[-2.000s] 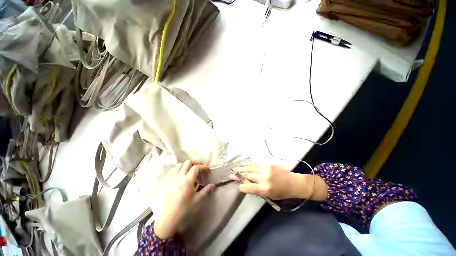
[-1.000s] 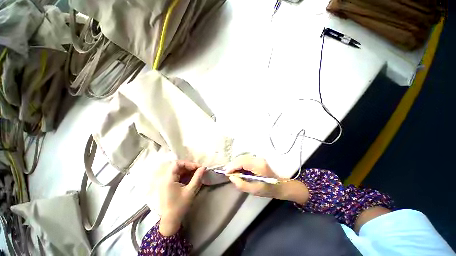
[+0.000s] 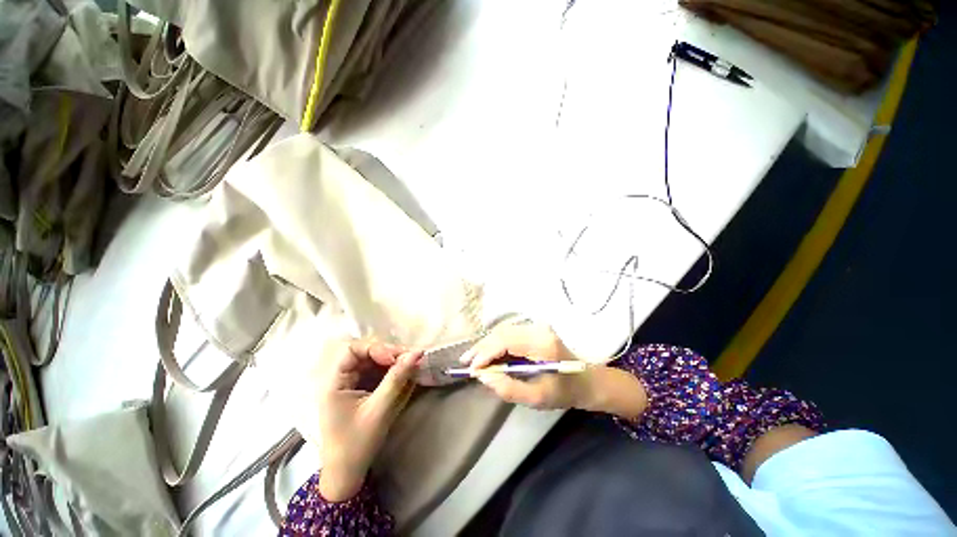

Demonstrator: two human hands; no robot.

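A beige tote bag (image 3: 346, 246) lies loose on the white table in front of me. My left hand (image 3: 362, 404) pinches the bag's edge between thumb and fingers. My right hand (image 3: 535, 367) holds a slim pale pen (image 3: 535, 368) like a pencil, its tip pointing left at the bag fabric near my left fingertips. Whether the tip touches the fabric is too small to tell. A thin pale cord (image 3: 632, 304) runs from the pen's back end and loops on the table.
Stacked beige bags (image 3: 257, 52) with straps and a yellow strip stand at the upper left. Black thread snips (image 3: 714, 65) with a dark cord lie at the upper right. Brown fabric pieces (image 3: 829, 37) lie beyond. The table edge (image 3: 724, 226) runs diagonally beside a dark floor.
The pen has turned from a slanting hold to nearly level, pointing left at the bag edge. Its cord has shifted into new loops. Both hands stay at the bag; the view has moved slightly.
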